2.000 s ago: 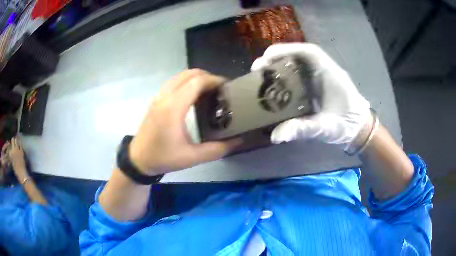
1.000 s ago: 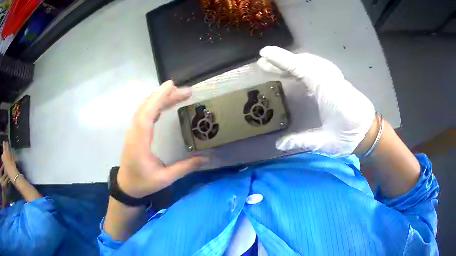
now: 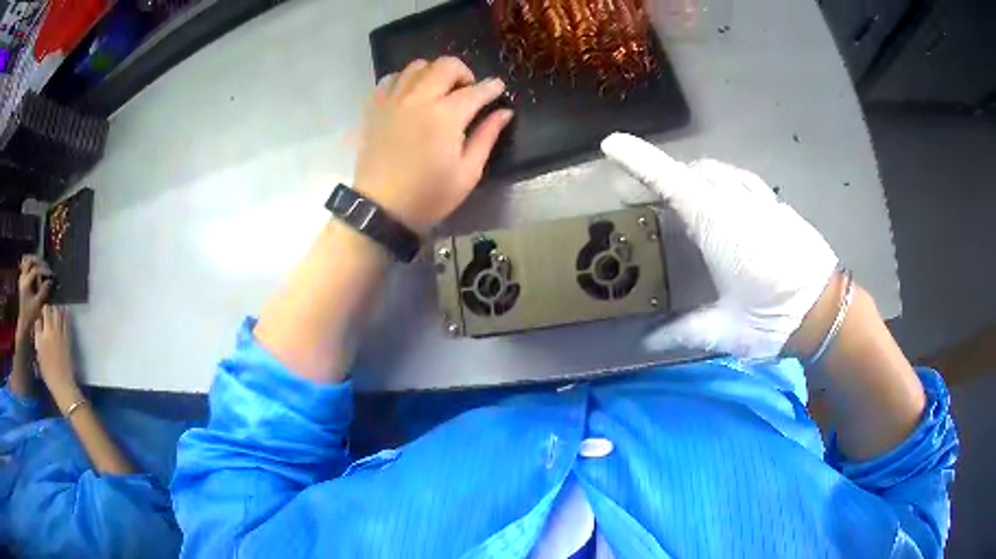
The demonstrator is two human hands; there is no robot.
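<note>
A grey-brown metal fixture plate [image 3: 546,273] with two round dark spoked openings lies on the bench in front of me. My right hand [image 3: 737,251], in a white glove, is spread around the plate's right end; whether it touches is unclear. A black parts tray [image 3: 557,131] lies beyond the plate, with a heap of copper coils [image 3: 573,38] at its far right. My left hand [image 3: 437,137], bare with a black wristband, is over the tray's near left part. Its fingertips are bent down towards the tray; whether they pinch something is too small to tell.
The grey bench [image 3: 240,218] curves away left. At the far left are a second black tray [image 3: 71,246] with small coppery bits, a dark ribbed plate stack [image 3: 49,137] and another person's hands [image 3: 49,328] and blue sleeves. A red thing [image 3: 68,24] is behind the bench.
The plate, first held in both hands, now lies on the bench. My left hand has moved away from it to the tray. My right hand has opened and stays by the plate's right end.
</note>
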